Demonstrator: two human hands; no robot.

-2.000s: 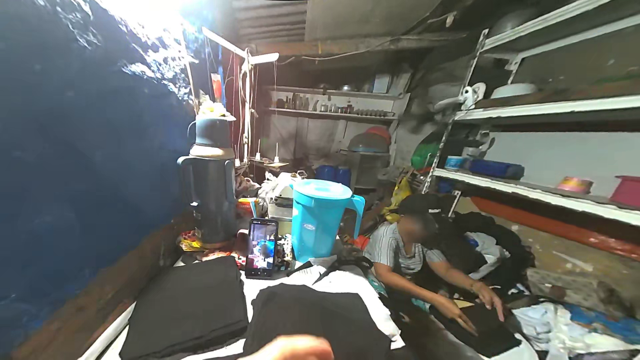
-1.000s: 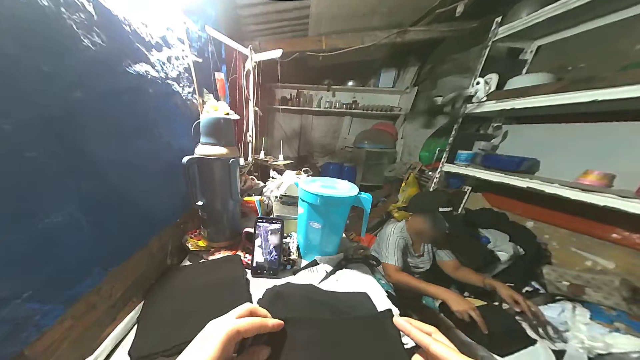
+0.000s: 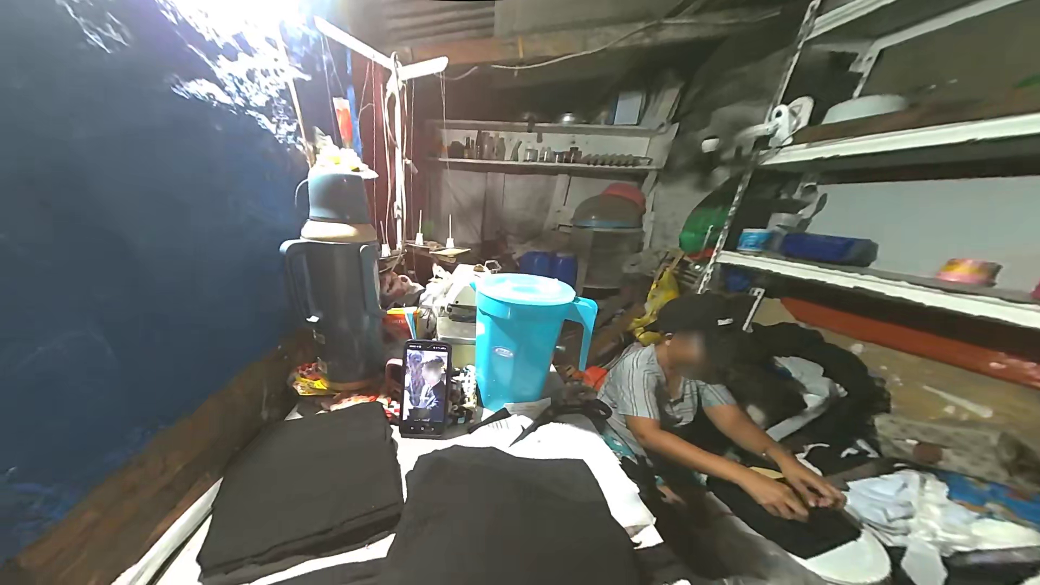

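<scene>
Neither of my hands shows in the head view now. A stack of folded black cloth (image 3: 305, 487) lies at the left of the white-covered table (image 3: 626, 487). More black cloth (image 3: 508, 520) is spread at the near middle and runs off the bottom edge. Behind it, black-handled scissors (image 3: 561, 406) rest beside a turquoise plastic pitcher (image 3: 520, 341) with a lid. A smartphone (image 3: 425, 390) stands upright left of the pitcher, its screen lit.
A person (image 3: 674, 390) in a cap sits low at the right, both hands on black cloth (image 3: 788, 516). A large dark vacuum flask (image 3: 337, 309) stands at the back left by the blue wall covering (image 3: 138, 244). Metal shelves (image 3: 894, 280) rise at the right; thread stands are behind.
One second ago both my hands were at the near black cloth; they have gone out of view. The co-worker's hands have drawn closer together on the cloth at the right.
</scene>
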